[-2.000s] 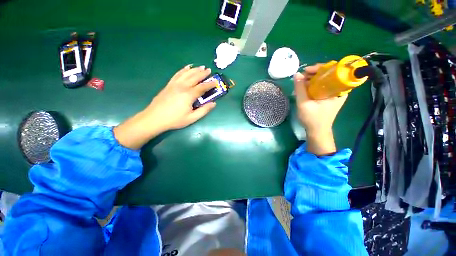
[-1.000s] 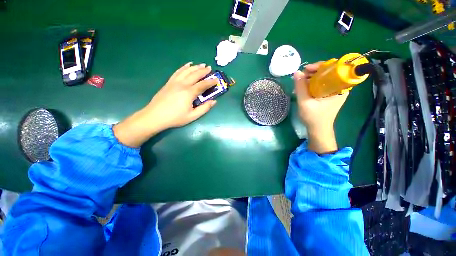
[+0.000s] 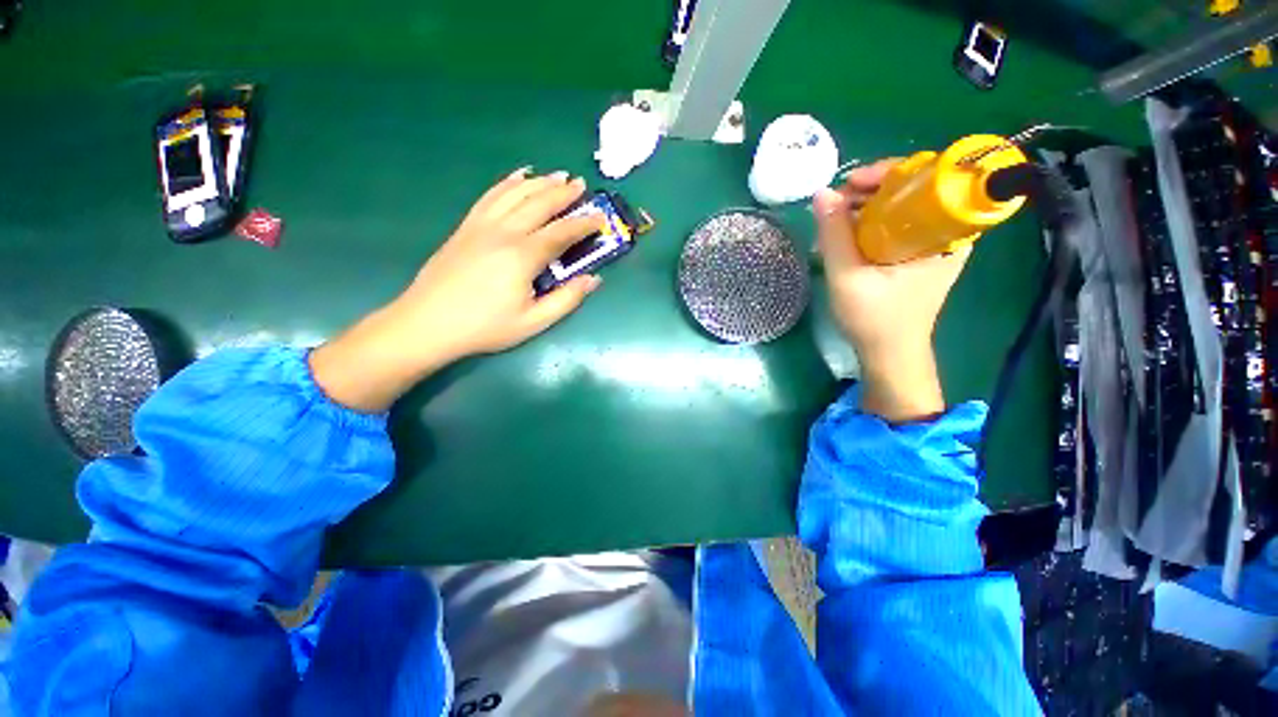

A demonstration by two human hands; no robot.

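Note:
A small dark phone unit [image 3: 603, 254] with a pale-framed screen lies on the green mat, its gold-brown flex tab sticking out at the upper right. My left hand [image 3: 484, 273] holds it, fingers over its left part and thumb along its lower edge. My right hand [image 3: 891, 301] is closed around a large yellow soldering tool [image 3: 932, 205] with a thick black cord and a thin pale wire at its rear. The tool's tip points left near the white pot [image 3: 793, 158]; the tip is hard to make out. The tool is apart from the phone unit.
A speckled silver dish [image 3: 743, 276] lies between my hands, another [image 3: 105, 383] far left. Two phones [image 3: 192, 175] and a red packet [image 3: 259, 228] are left. A metal stand [image 3: 723, 63], white wad [image 3: 627, 140] and further phones [image 3: 984, 53] are beyond. Black trays [image 3: 1247, 308] with grey strips stand right.
The far phone behind the stand has moved right and is now mostly hidden by it. The other far phone has also shifted right. My hands keep nearly the same pose; the view has shifted slightly.

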